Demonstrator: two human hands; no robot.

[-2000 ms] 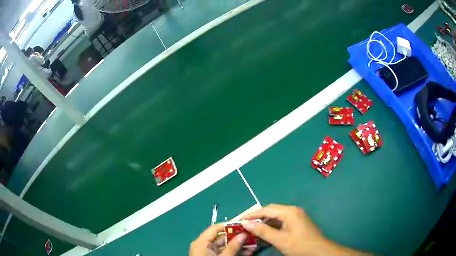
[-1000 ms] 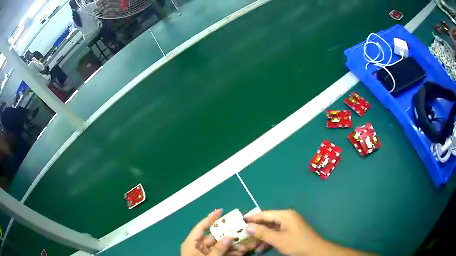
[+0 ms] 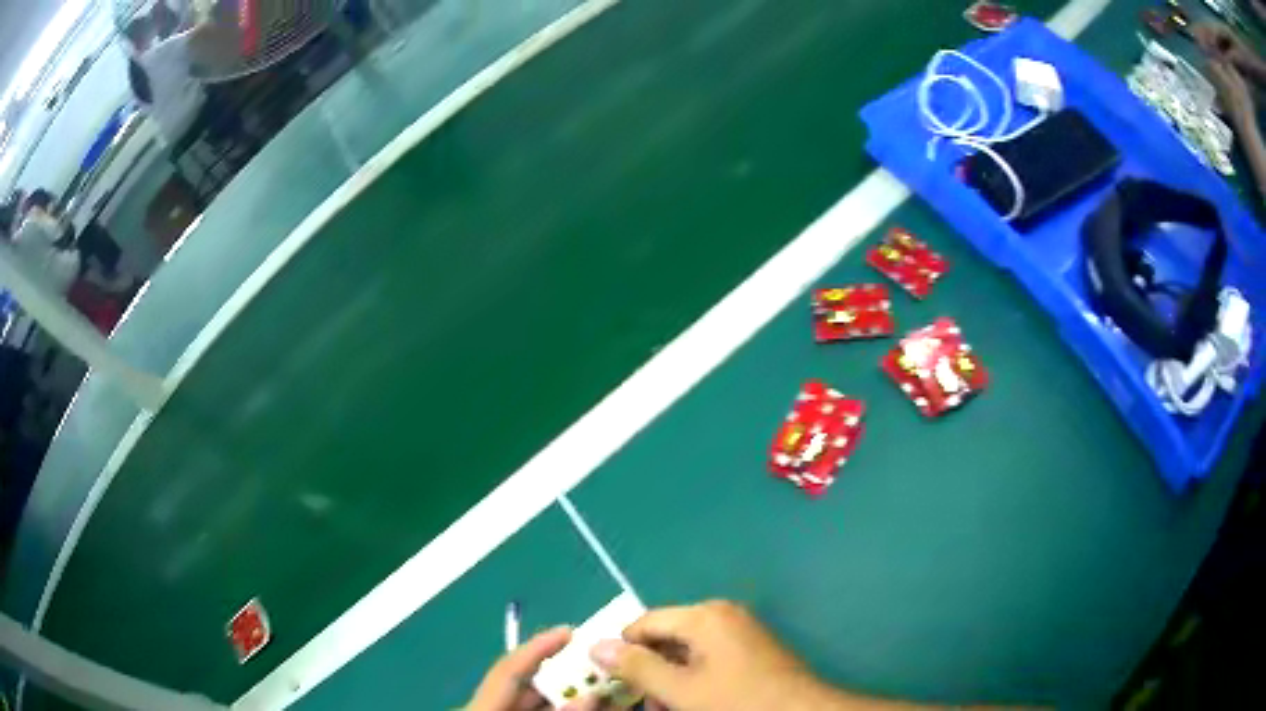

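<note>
A white plastic panel (image 3: 567,675) with small dark and brass-coloured holes is held between my two hands at the bottom edge of the view. My left hand (image 3: 517,681) grips its left side and is partly cut off by the edge. My right hand (image 3: 708,658) grips its right side, the thumb on its face. The underside of the panel is hidden. A white card (image 3: 621,608) shows partly behind my hands. A slim pen-shaped tool (image 3: 512,626) lies beside my left hand. Several red circuit boards (image 3: 816,439) lie on the green bench to the right.
A blue tray (image 3: 1034,285) at right holds a black block, a white charger with cable and a black strap. A board in a white shell (image 3: 249,631) lies on the belt (image 3: 458,278). Another person's hand (image 3: 1229,70) shows at upper right, near white parts (image 3: 1180,104).
The panel now shows its white face instead of the red board side seen earliest. The belt unit has moved down-left. The view has shifted, so the tray and loose boards sit further left.
</note>
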